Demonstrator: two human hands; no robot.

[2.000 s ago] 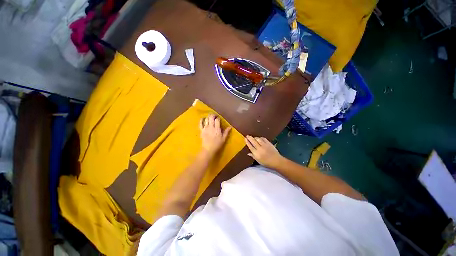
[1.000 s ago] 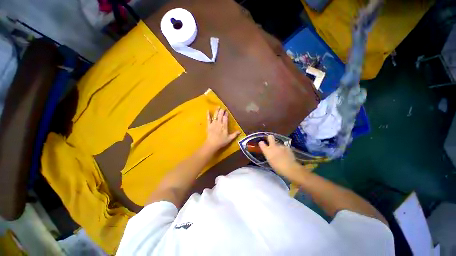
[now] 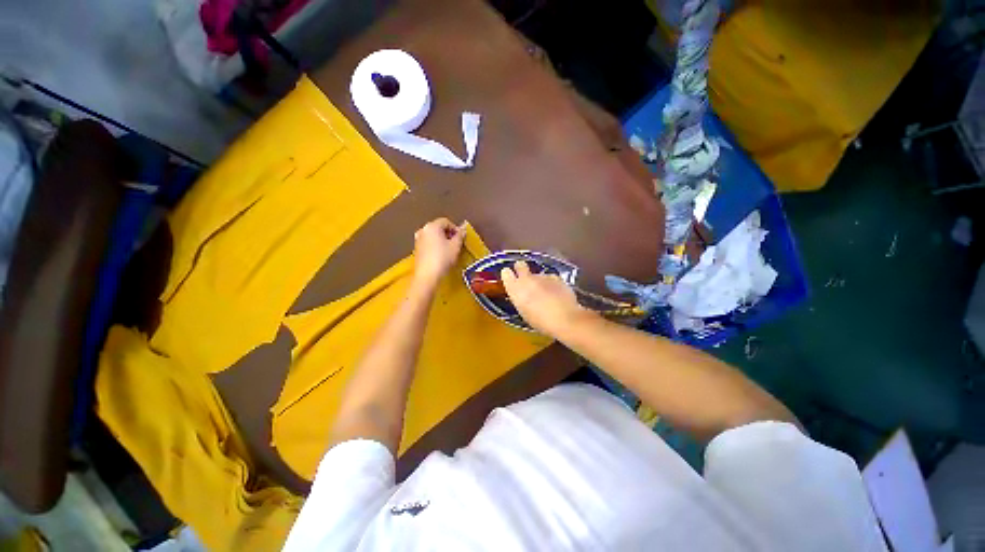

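A mustard-yellow garment panel (image 3: pixel 373 329) lies on the brown table nearest me. My right hand (image 3: pixel 537 297) is shut on the handle of the steam iron (image 3: pixel 499 259), which rests on the panel's upper right edge with its tip pointing left. My left hand (image 3: pixel 439 244) pinches the panel's top corner, beside the small white end of a tape there. The tape along the edge under the iron is hidden or too small to tell.
A white tape roll (image 3: pixel 391 93) with a loose tail lies on the brown table cover (image 3: pixel 540 162). More yellow panels (image 3: pixel 259 216) lie at the left, folded yellow cloth (image 3: pixel 178 431) below them. The rag-wrapped hose (image 3: pixel 689 140) hangs over the blue bin (image 3: pixel 794 275) at the right.
The iron and my right hand have moved left along the panel edge. My left hand has gone from lying flat on the panel to pinching its top corner.
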